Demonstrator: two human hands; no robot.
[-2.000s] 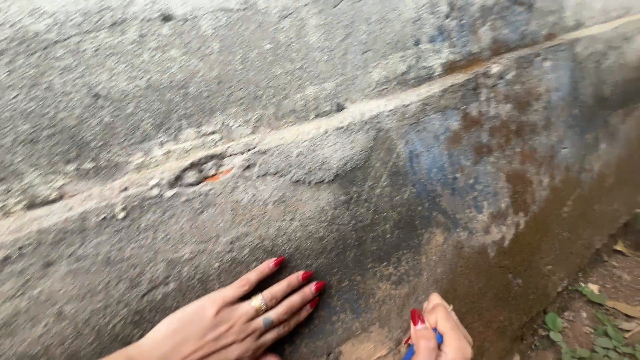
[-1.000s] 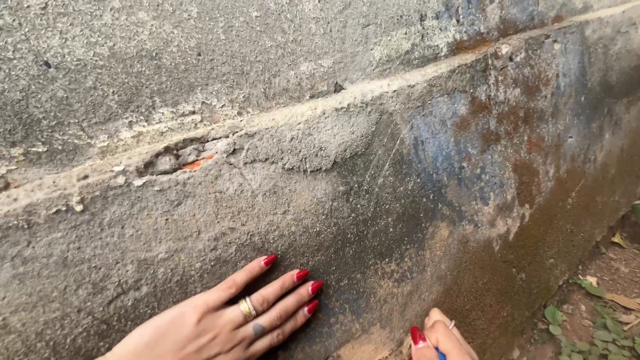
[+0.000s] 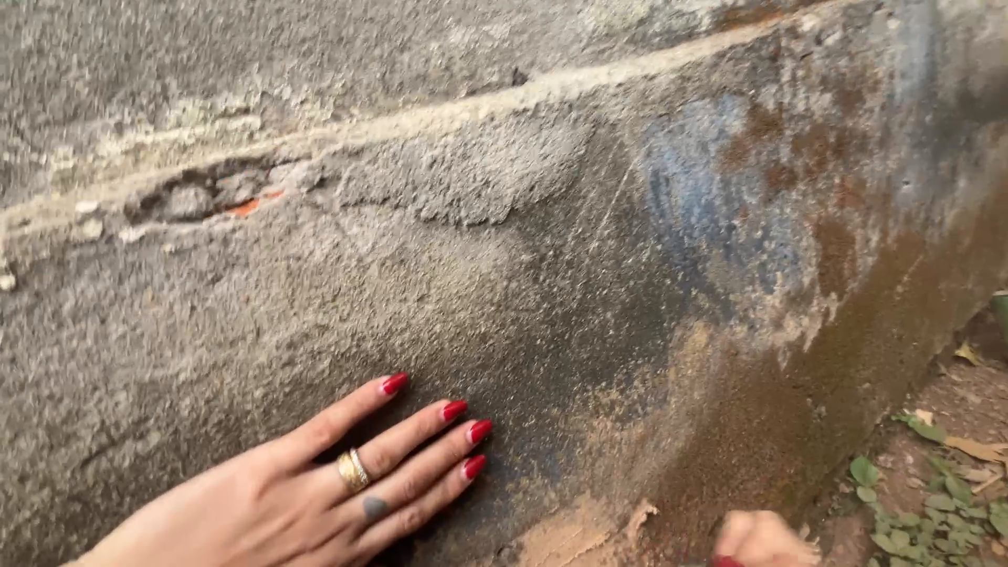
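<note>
My left hand (image 3: 331, 480) lies with its fingers spread against a rough, weathered plaster wall (image 3: 441, 299) and holds nothing. Its nails are red, and rings sit on one finger. My right hand (image 3: 764, 539) is at the bottom edge, mostly cut off; its fingers look curled near the lower wall, and whatever it holds is out of view. Between the hands is a bare tan patch (image 3: 571, 535) with a small curled flake (image 3: 642, 520) at its edge.
A pale ledge (image 3: 488, 106) slants across the wall above the hands. Under it is a broken hollow (image 3: 197, 193) with exposed orange material. Blue paint (image 3: 701, 181) and brown stains mark the right side. Soil with leafy plants (image 3: 929, 520) borders the wall's base at lower right.
My right hand has moved right and lower in view, and the blue object seen in it earlier no longer shows. My left hand stays spread on the wall.
</note>
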